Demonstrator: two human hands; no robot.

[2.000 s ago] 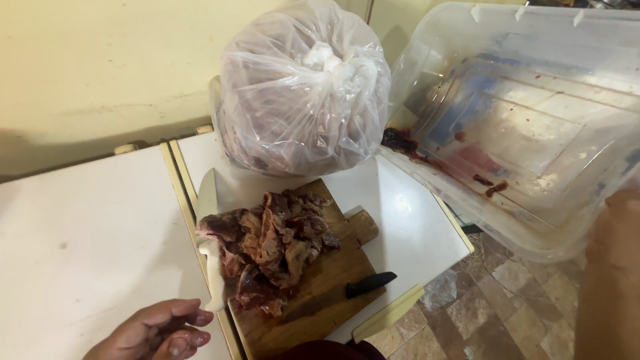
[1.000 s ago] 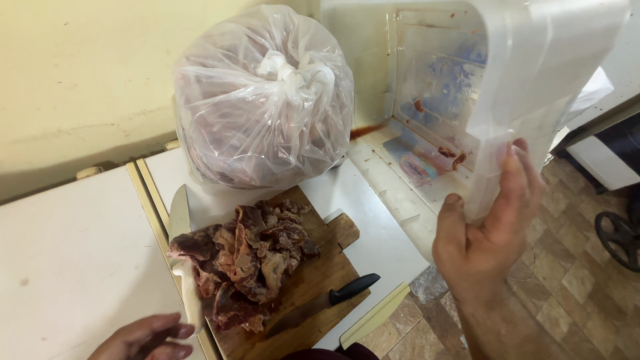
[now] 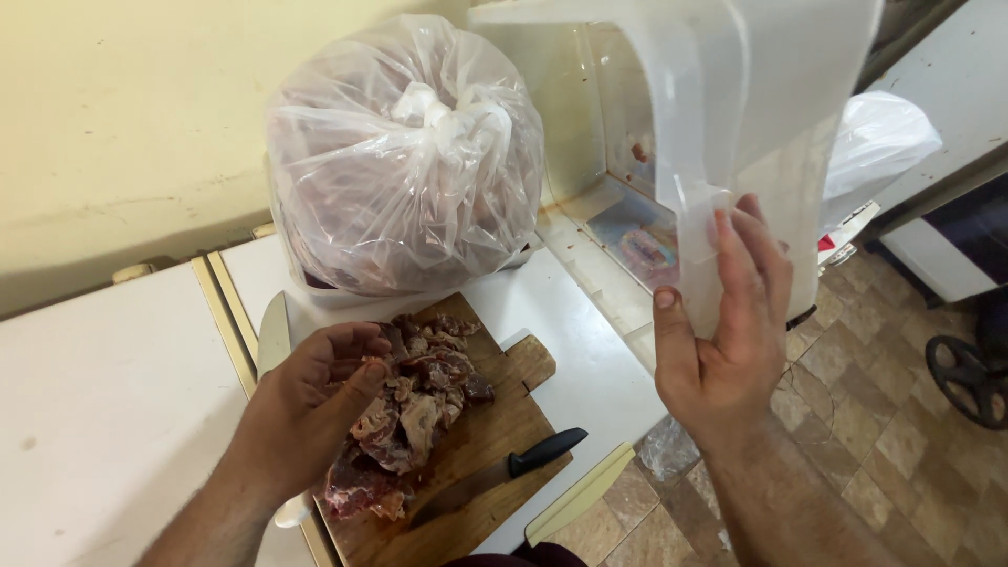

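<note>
My right hand (image 3: 732,331) is on the near wall of a translucent plastic bin (image 3: 776,102), thumb and fingers at its rim; the bin stands tipped on its side, with reddish residue inside. My left hand (image 3: 323,402), fingers curled, hovers at the left side of a pile of raw meat pieces (image 3: 425,394); whether it touches the meat I cannot tell. The meat lies on a wooden cutting board (image 3: 529,362). A black-handled knife (image 3: 547,451) rests across the board's near part. A wide-bladed knife (image 3: 274,335) lies left of the board, partly hidden by my left hand.
A large knotted plastic bag of meat (image 3: 405,173) stands behind the board against the yellow wall (image 3: 118,118). The white worktop (image 3: 102,417) has a seam beside the board. At right are a tiled floor (image 3: 858,402), a white plastic bag (image 3: 878,146) and a black wheel-shaped object (image 3: 965,382).
The bin, earlier lying open side up at the right, has been tipped on its side, with my right hand now on it. My left hand has moved up beside the meat.
</note>
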